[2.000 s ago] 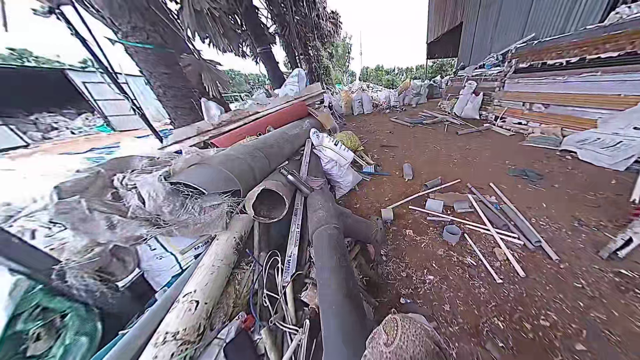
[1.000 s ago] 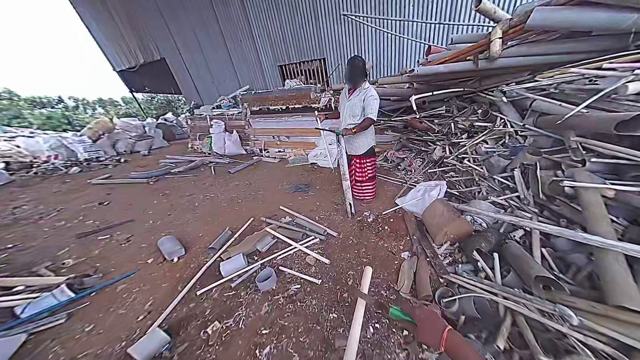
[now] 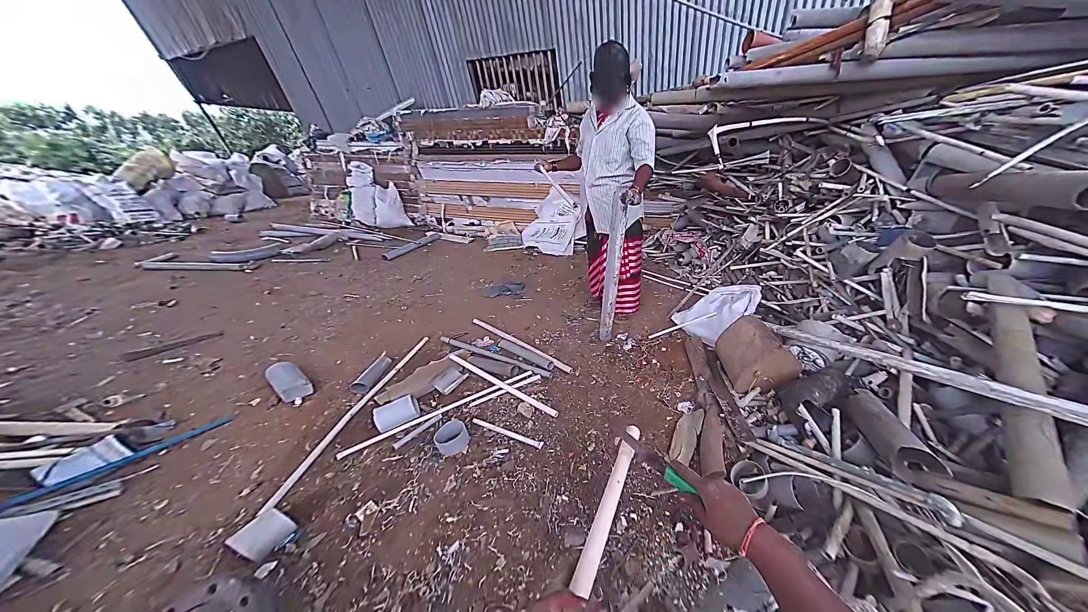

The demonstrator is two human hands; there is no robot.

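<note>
My right hand (image 3: 722, 512), with an orange band at the wrist, grips the green handle of a knife-like tool (image 3: 680, 478) at the lower right. Its dark blade points left toward the upper end of a pale, round pipe or pole (image 3: 605, 518); whether the two touch I cannot tell. At the bottom edge my left hand (image 3: 563, 602) holds the lower end of that pale piece, and most of the hand is cut off. Cut pipe pieces (image 3: 450, 438) and thin white pipes (image 3: 503, 385) lie on the soil beyond.
A person (image 3: 614, 161) stands ahead, holding a long grey piece (image 3: 612, 272) upright. On the right rises a large heap of scrap pipes (image 3: 1011, 382). White sacks (image 3: 195, 183) line the back left, near a corrugated metal wall (image 3: 382, 68). A blue rod (image 3: 119, 466) lies at left.
The view has swung right from the large pipe pile to the standing person. The person's arm holding a thin white piece has moved out to the side since one second ago.
</note>
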